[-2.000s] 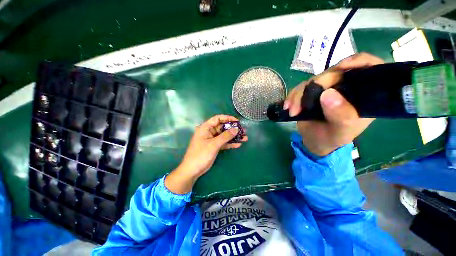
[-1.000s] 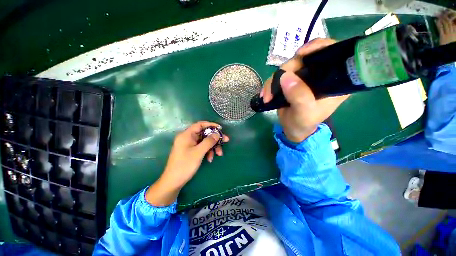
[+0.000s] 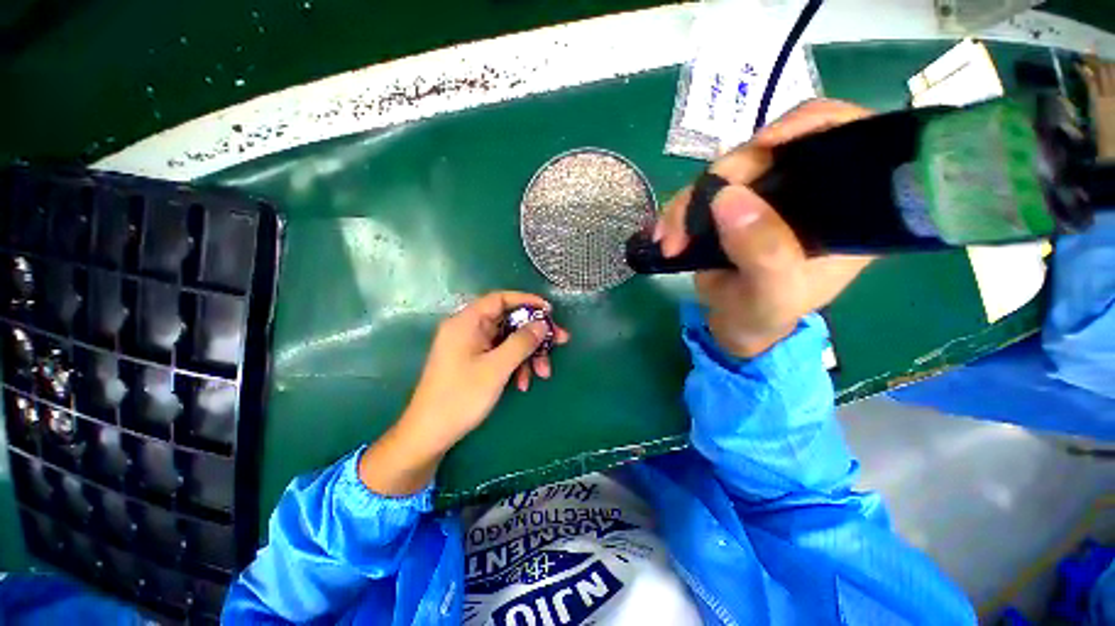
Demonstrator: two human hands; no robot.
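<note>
My left hand [image 3: 479, 367] pinches a small dark assembly [image 3: 528, 325] with shiny silver bits between thumb and fingers, just below the screw dish. My right hand [image 3: 783, 232] is wrapped around a thick black electric screwdriver [image 3: 844, 177] with a green-and-white label, held nearly level. Its dark nose is over the lower right rim of the dish; whether it touches cannot be told. The round, silver-grey screw dish [image 3: 587, 218] lies flat on the green bench, with screws massed in its upper part. The bit tip is too small to make out.
A black compartment tray [image 3: 147, 318] lies at left, a few left pockets holding shiny units. A labelled plastic bag [image 3: 734, 98] lies beyond the dish, the driver cord [image 3: 786, 61] crossing it. A worn white rail [image 3: 367, 104] edges the bench. Cards and another person's blue sleeve [image 3: 1083, 300] are at right.
Compared with two seconds ago, the view has shifted, so the dish and tray sit further left. The driver nose stays by the dish's lower right rim. Both hands keep their holds.
</note>
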